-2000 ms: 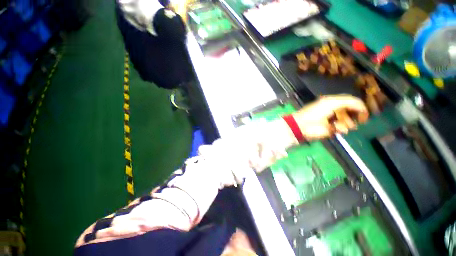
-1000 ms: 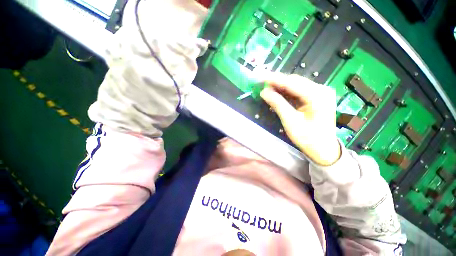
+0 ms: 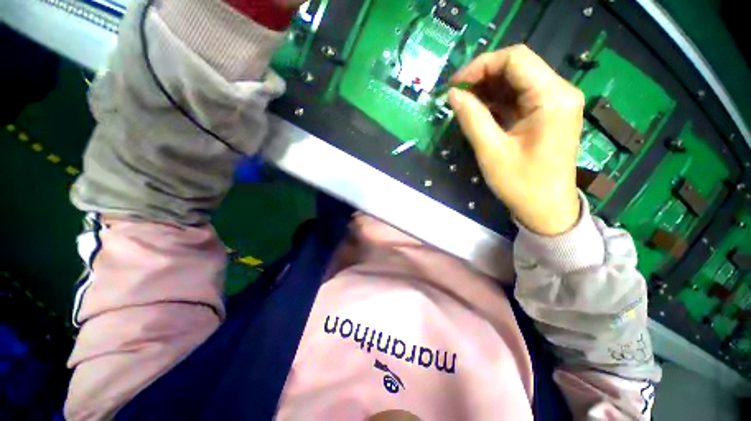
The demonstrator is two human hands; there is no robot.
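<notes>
A green circuit board (image 3: 362,90) lies in a black carrier (image 3: 428,170) at top centre, with a bright pale module and small parts on it. My right hand (image 3: 527,136) is over the board's right side, with thumb and index tips close together above small pale parts. Whether something tiny is between the fingertips cannot be told. A thin pale sliver (image 3: 403,147) lies at the board's lower edge. My left hand is beyond the top edge; only its sleeve (image 3: 177,107) and the red wrist band (image 3: 265,11) show.
More green boards (image 3: 638,94) with brown blocks (image 3: 616,123) lie in the carrier row to the right, among small dark knobs. A silver-white rail (image 3: 370,185) runs between the carriers and my body. Another long rail (image 3: 683,41) curves along the far side. Green floor with yellow-black tape shows at left.
My right hand has come from over the far side of the line down to the board, then shifted slightly up and right over it. My left hand has gone out of view past the top edge.
</notes>
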